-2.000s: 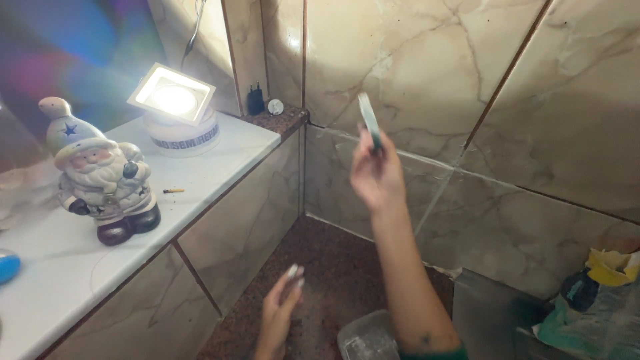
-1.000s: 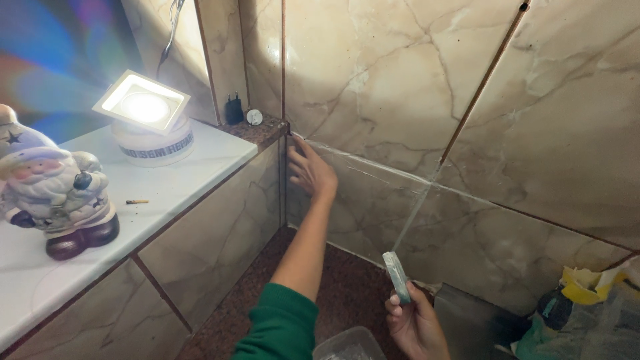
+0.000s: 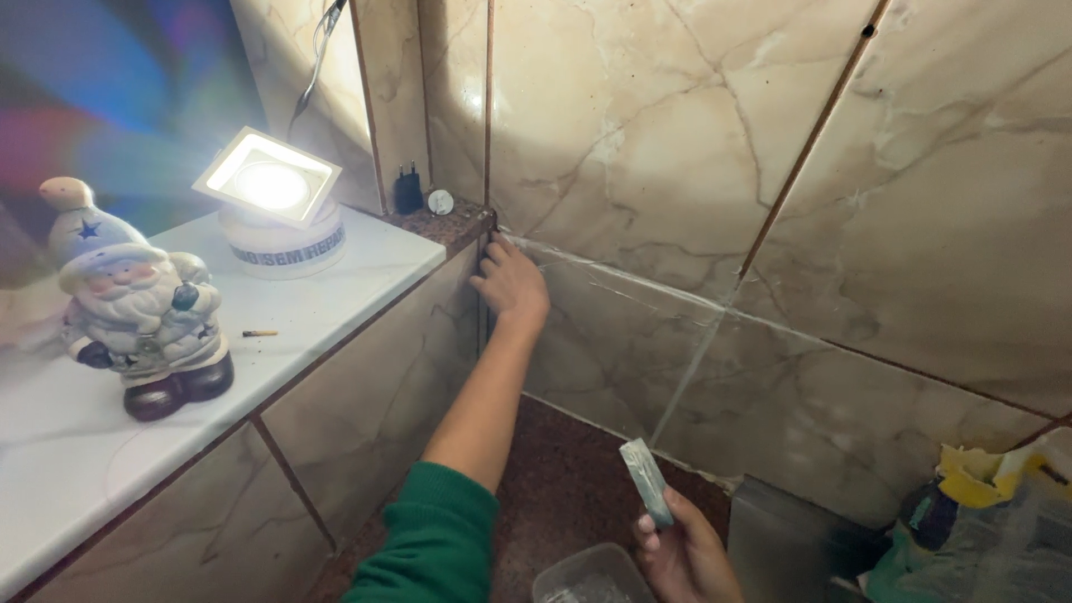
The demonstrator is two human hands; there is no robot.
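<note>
My left hand (image 3: 514, 280) reaches to the wall corner, its fingertips touching the joint between the marbled tiles (image 3: 603, 335) just below the granite ledge. Whether it holds anything there cannot be seen. Low in the view, my right hand (image 3: 682, 544) grips a small flat strip (image 3: 645, 481), smeared whitish at its upper end, between thumb and fingers. White paste runs along the horizontal tile joint (image 3: 620, 276) and down the vertical one. A clear plastic container (image 3: 590, 578) with whitish residue is beside my right hand, partly cut off by the frame.
On the white marble ledge (image 3: 335, 310) at left stand a ceramic Santa figurine (image 3: 151, 310) and a lit square lamp (image 3: 272, 180) on a round white tub (image 3: 285, 243). A black plug adapter (image 3: 408, 191) sits in the corner. A grey panel (image 3: 796, 536) and plastic bags (image 3: 980, 536) lie at right.
Two seconds ago the strip was raised before the wall in one hand; now my right hand holds it low. My left hand has moved up to the corner joint and stays there.
</note>
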